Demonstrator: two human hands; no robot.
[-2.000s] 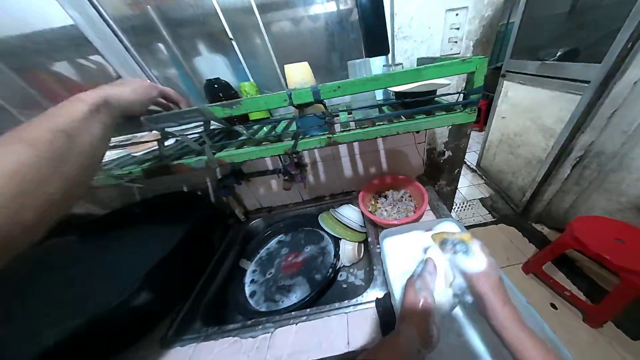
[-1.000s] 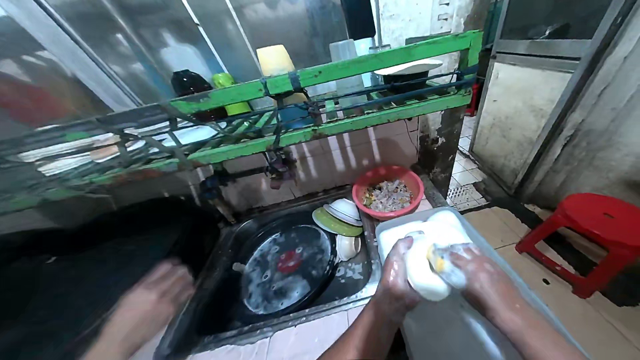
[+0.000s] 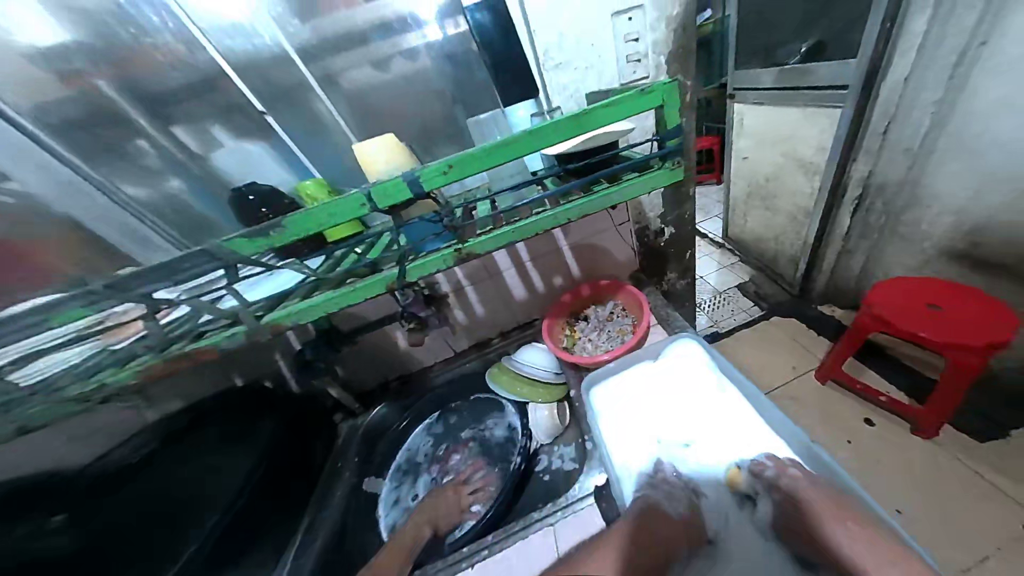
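My left hand [image 3: 670,500] is dipped in white suds in a pale rectangular plastic tub [image 3: 724,356]; its fingers are partly hidden, and whether it holds anything is unclear. To its right, my right hand [image 3: 780,484] grips a yellow sponge [image 3: 736,479] at the edge of the foam. Another person's hand [image 3: 464,496] reaches into soapy water in a round black basin [image 3: 524,448] in the sink. Beside that basin are stacked white bowls [image 3: 534,362], a green-rimmed dish [image 3: 524,386] and a white cup [image 3: 548,421].
A red plastic basin [image 3: 556,336] of food scraps stands behind the tub. A green metal rack [image 3: 480,164] with dishes and cups crosses above the sink. A large dark vessel [image 3: 176,480] lies left, and a red stool [image 3: 932,312] stands right on the tiled floor.
My hands have lowered into the tub from above it, where they held a white bowl and the sponge. The other person's hand has moved from the rack, past the dark vessel, into the black basin.
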